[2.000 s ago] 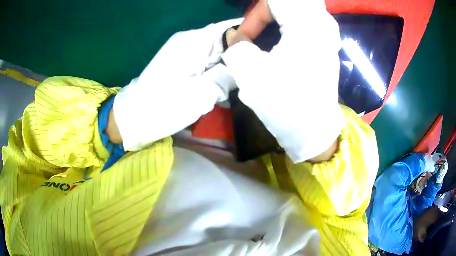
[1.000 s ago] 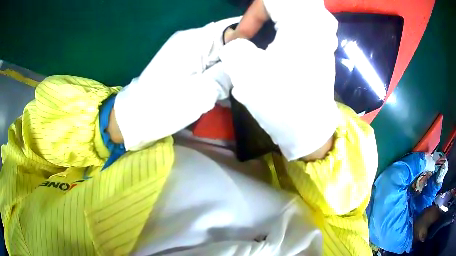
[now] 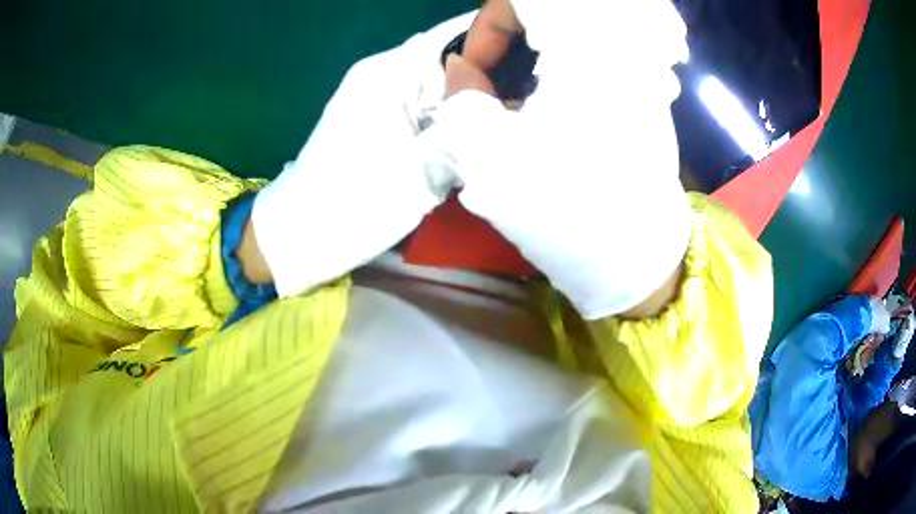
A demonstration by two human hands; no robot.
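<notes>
My left hand (image 3: 352, 166), in a white glove with bare fingertips, reaches in from the left. My right hand (image 3: 593, 151), in the same kind of glove, crosses close in front of it and hides much of it. Bare digits meet near the top centre, beside a small dark patch (image 3: 516, 68) between the hands. Whether they grip it is hidden. A glossy black screen (image 3: 758, 60) with a bright light streak lies on a red foam pad (image 3: 836, 70) at the upper right, partly behind my right hand. More red pad (image 3: 464, 244) shows below my wrists.
The dark-green bench (image 3: 231, 70) spans the top and right. A blue band (image 3: 237, 246) circles my left cuff. Grey floor with a yellow line shows at the left edge. A person in blue (image 3: 809, 402) is at the lower right, near another red piece (image 3: 880, 263).
The dark panel that hung below my hands no longer shows there; red pad shows instead. The screen at the right sits slightly higher and further right in view. Both hands stay close together.
</notes>
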